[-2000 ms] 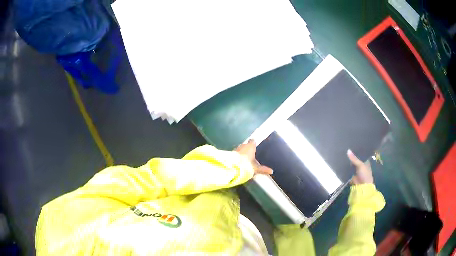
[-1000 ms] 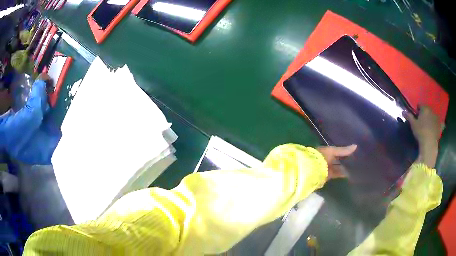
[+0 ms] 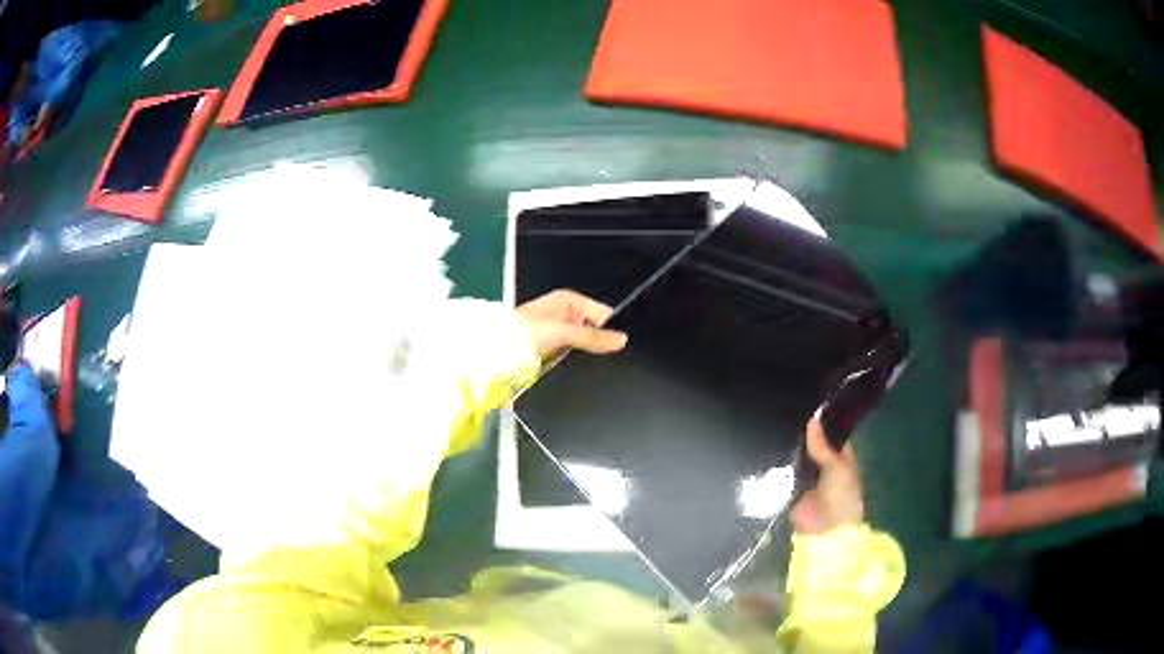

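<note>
A glossy black display panel (image 3: 715, 383) is held tilted above the panel stack by both hands. My left hand (image 3: 571, 323) grips its upper left edge, thumb on top. My right hand (image 3: 830, 479) grips its right edge, beside a dark, wrinkled glossy strip (image 3: 868, 377). The panel stack (image 3: 562, 526) lies beneath, a black panel with a white border, partly hidden by the held panel. A pile of white separator sheets (image 3: 281, 345) lies to the left, partly behind my left sleeve.
Orange-red foam pads (image 3: 753, 64) lie at the back; another pad (image 3: 1072, 134) is at the back right. Two pads at the back left carry black panels (image 3: 335, 58). The clamping fixture (image 3: 1059, 428) stands at the right. A person's blue sleeve (image 3: 28, 441) shows at the far left.
Both hands have moved the panel from an orange-red pad, now bare, to above the panel stack. The panel has turned. The camera view has also shifted.
</note>
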